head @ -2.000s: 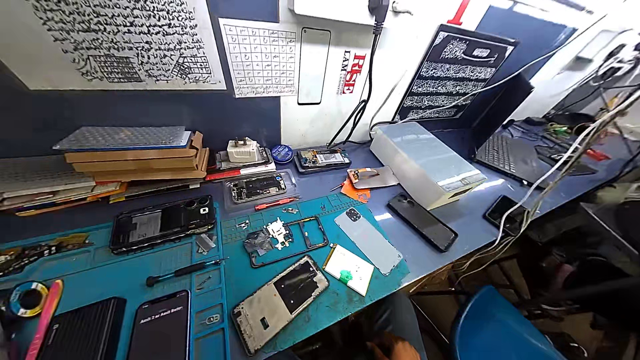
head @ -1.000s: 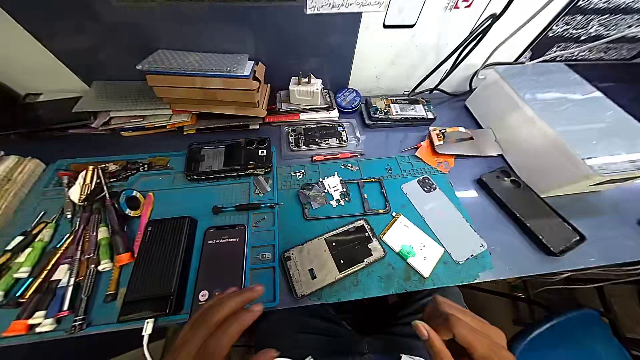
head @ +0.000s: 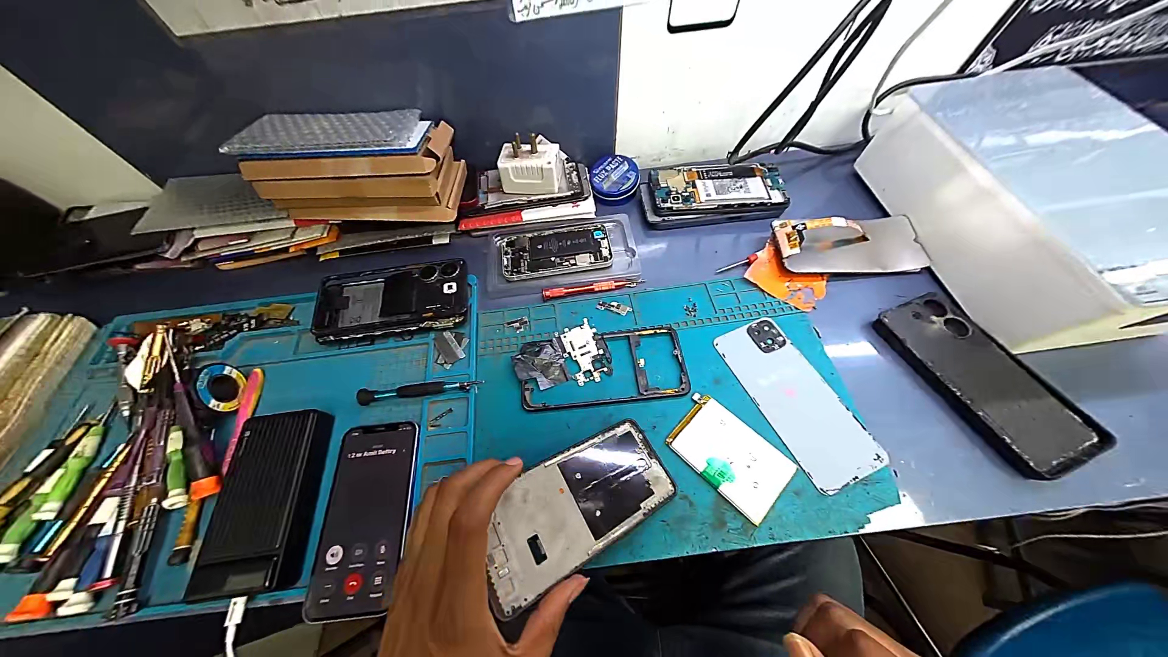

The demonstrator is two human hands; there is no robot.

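My left hand (head: 465, 557) spans the left end of a bare phone frame (head: 547, 511), fingers at its upper edge and thumb at its lower edge. My right hand (head: 844, 630) is low at the bottom edge, partly cut off, near no object. Right of the frame lie a white battery (head: 735, 456) with a green mark and a light blue phone back cover (head: 803, 406). Above is a black plastic mid-frame (head: 602, 399) with a metal shield plate (head: 584, 351) on it. A smartphone (head: 360, 520) with a lit call screen lies left of my left hand.
Screwdrivers and tweezers (head: 137, 456) crowd the mat's left side beside a black ribbed box (head: 265, 502). Opened phones (head: 392, 301), a flux paste tin (head: 614, 176) and stacked cardboard boxes (head: 356, 187) stand behind. A dark phone cover (head: 990, 383) and a large white box (head: 1004, 210) are at right.
My left hand has moved right, from over the lit smartphone to the bare phone frame. My right hand sits lower in view. Since the earliest frame the view has swung left.
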